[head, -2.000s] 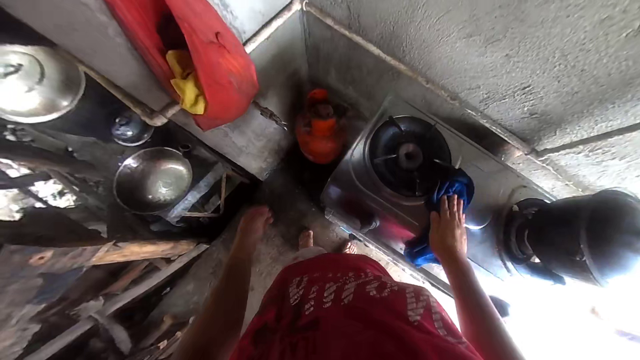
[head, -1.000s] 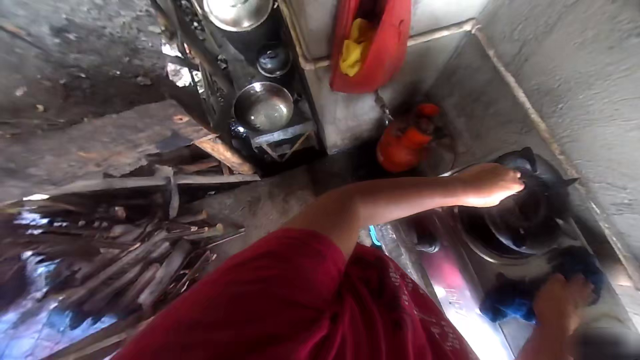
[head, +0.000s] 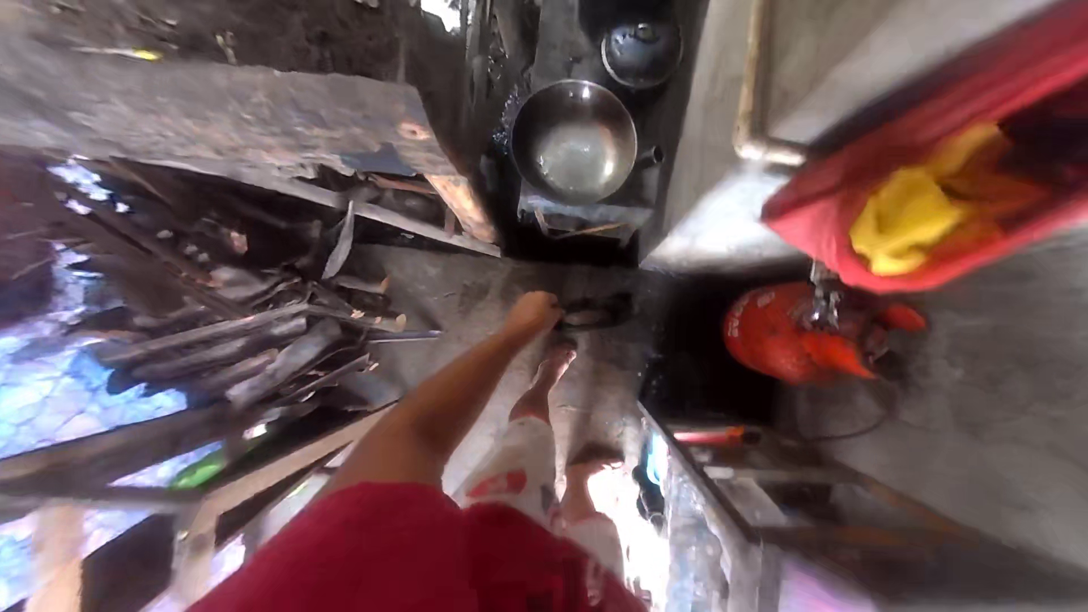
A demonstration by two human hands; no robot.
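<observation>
My left hand [head: 535, 312] reaches out over the concrete floor, its fingers closed at the near end of a dark, blurred metal piece [head: 605, 311] that looks like a stove's pan support. Its outline merges with the shadow on the floor, so the exact shape is unclear. Below the hand are my bare feet [head: 557, 361]. My right hand is out of view. Beyond the left hand, a metal wok [head: 574, 140] rests on a dark cooking ledge, beside a small lidded pot [head: 642, 55].
Firewood [head: 272, 348] lies piled on the left below a thick wooden plank [head: 255, 115]. An orange gas cylinder [head: 769, 331] stands at the right, near a hanging red holder [head: 816, 195] with yellow cloth [head: 905, 221] inside. A table frame [head: 722, 501] edges the lower right.
My left hand has moved away from the stove burner to over the floor. My right hand, on a blue cloth at the stove earlier, has left the view. The view has swung left.
</observation>
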